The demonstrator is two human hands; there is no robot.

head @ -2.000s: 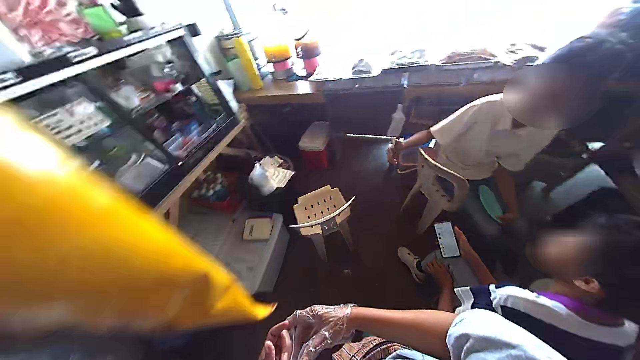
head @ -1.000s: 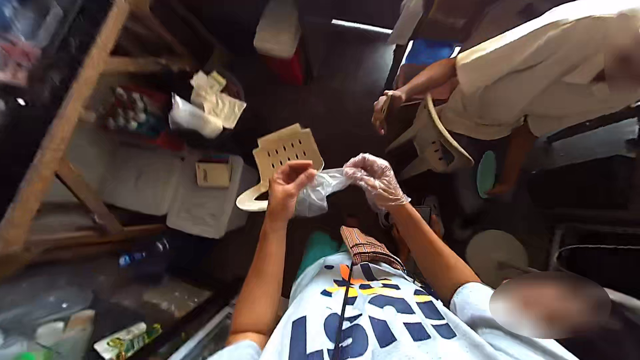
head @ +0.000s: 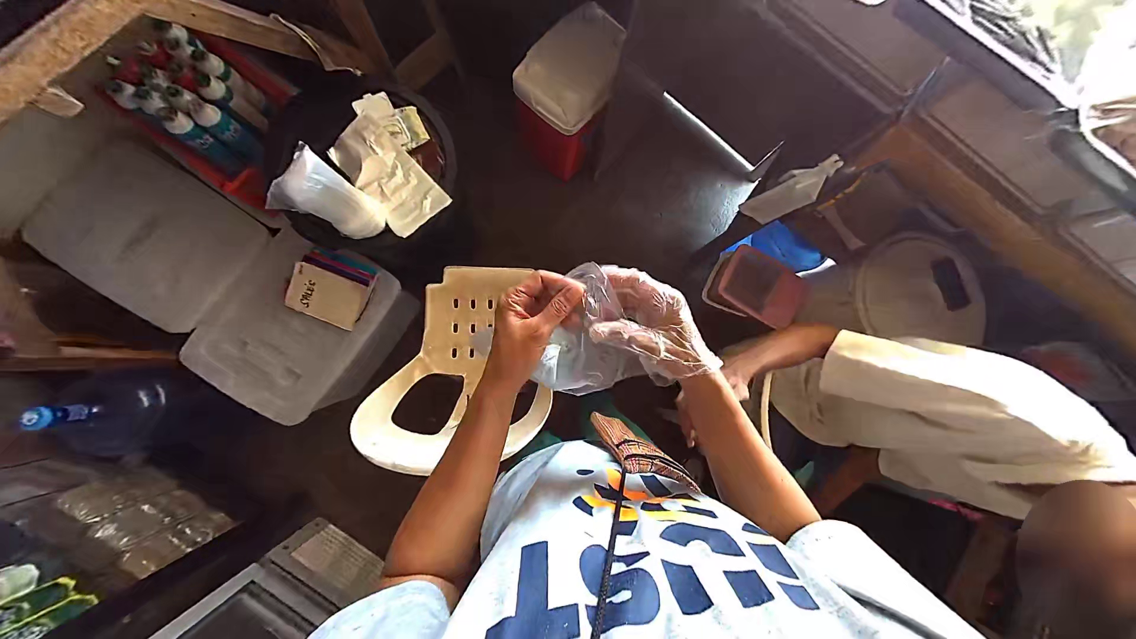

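My bare left hand (head: 537,327) pinches a clear plastic glove (head: 581,351) between thumb and fingers, in front of my chest. On my right hand (head: 652,324) is another clear plastic glove, loose around the wrist; its curled fingers also touch the sheet of plastic between the hands. The hanging part of the plastic is crumpled, and its exact outline is hard to tell. Below and behind my left hand stands a cream plastic chair (head: 441,333) with a slotted part. A brown woven pouch (head: 635,448) lies against my shirt.
A person in a pale shirt (head: 941,399) is close on the right. At left are a grey cooler box (head: 266,328) with notebooks (head: 330,288), a red crate of bottles (head: 240,182) and a round dark container (head: 448,151) bearing papers. A red bin (head: 555,133) with white lid stands ahead.
The view has swung down and left from the shelves and window. My left hand, bare one second ago too, stays beside the gloved right hand, with the plastic still between them.
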